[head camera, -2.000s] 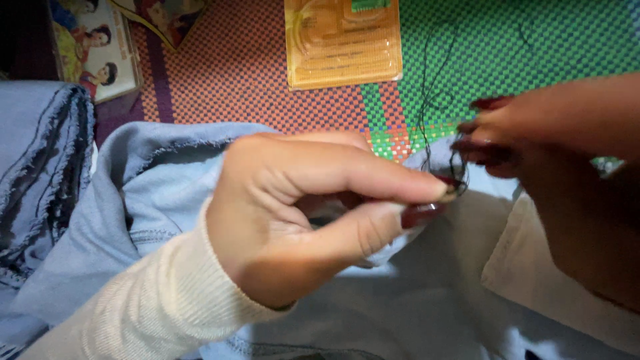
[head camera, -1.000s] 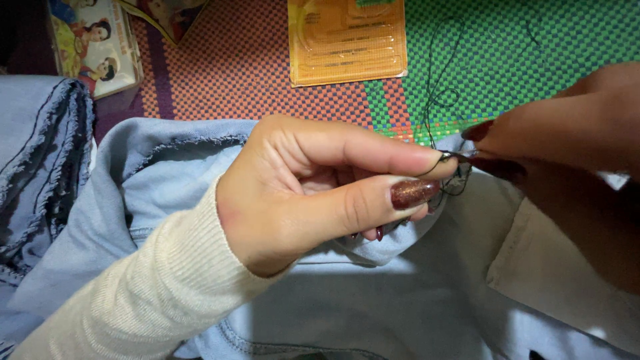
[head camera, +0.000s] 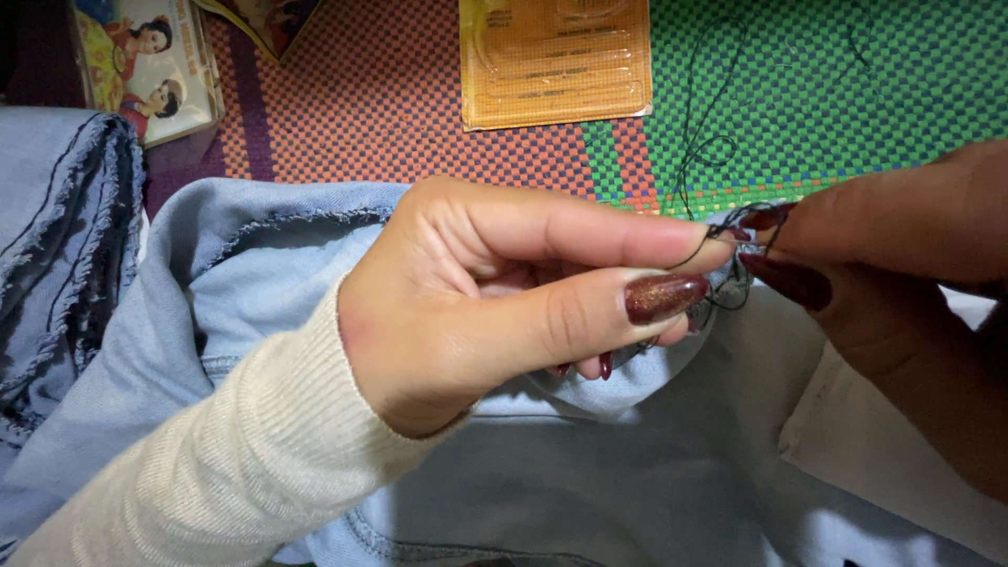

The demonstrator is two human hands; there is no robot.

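Black thread (head camera: 732, 224) lies tangled around the fingertips of both hands. My left hand (head camera: 504, 291), in a cream ribbed sleeve, pinches the thread between thumb and index finger. Close by on the right, the thumb and a finger of my right hand (head camera: 882, 244) are closed on a thin, shiny needle (head camera: 744, 242) with thread looped about it. Loose loops of the thread run up over the green part of the mat. Light blue denim fabric (head camera: 299, 276) with frayed seams is spread beneath both hands. Part of the needle is hidden by the fingers.
An orange blister card (head camera: 555, 102) lies on the woven plastic mat (head camera: 354, 118) at the top. A pictured packet (head camera: 189, 94) and a dark printed one (head camera: 272, 20) lie at the upper left. Folded denim with frayed edges (head camera: 63, 260) is at the left.
The fingertips of my right hand, overlaid with thread two seconds ago, have shifted slightly, and a shiny needle now shows between the two hands. My left thumb has turned so its nail faces up.
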